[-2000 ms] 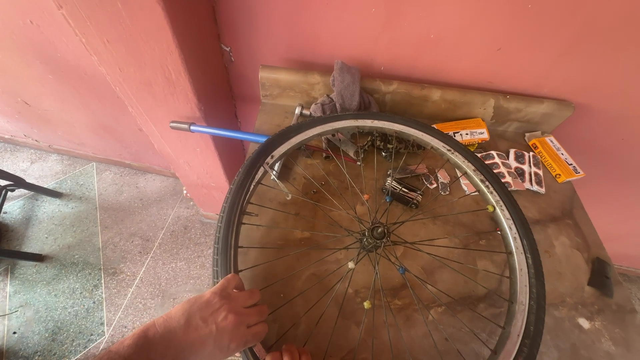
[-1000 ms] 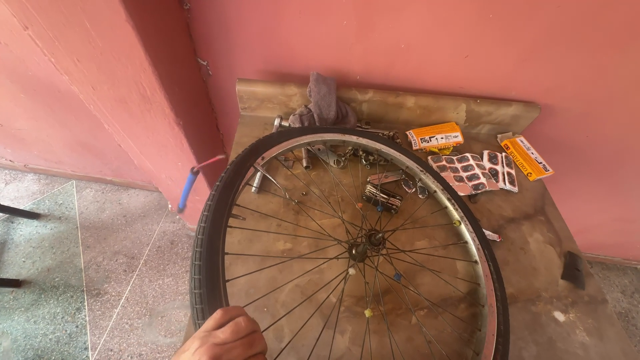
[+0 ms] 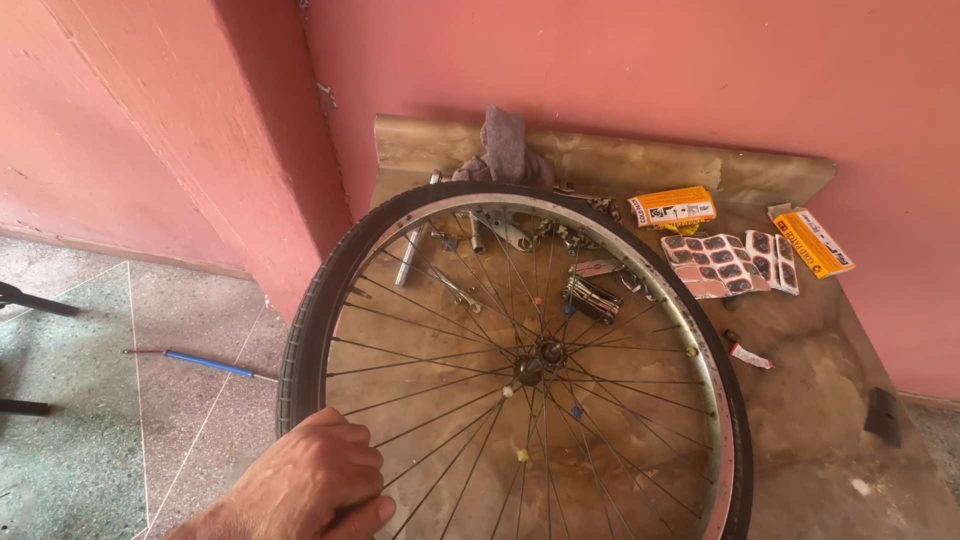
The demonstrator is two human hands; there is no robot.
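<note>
My left hand [image 3: 315, 480] grips the tyre and rim of a bicycle wheel at its lower left, fingers curled over the edge. The bicycle wheel [image 3: 731, 420] is tilted above the brown table, with colored beads on several spokes and its hub [image 3: 538, 362] near the middle. My right hand is out of the frame. A folding multi-tool [image 3: 592, 299] lies behind the spokes. To the left of the wheel, a blue-handled rod [image 3: 208, 363] is seen against the floor, its thin end meeting the tyre's edge.
On the brown table [image 3: 817, 450] lie a grey cloth [image 3: 504, 146], a metal tube [image 3: 409, 255], wrenches, two patch boxes [image 3: 675, 206], patch sheets [image 3: 712, 262], a small tube [image 3: 751, 357] and a black piece [image 3: 883, 417]. A pink wall stands behind; dark legs [image 3: 34, 300] show at far left.
The blue-handled rod has dropped from beside the table's back left corner to low at the left, over the floor. The fingers seen at the bottom edge two seconds ago are out of view.
</note>
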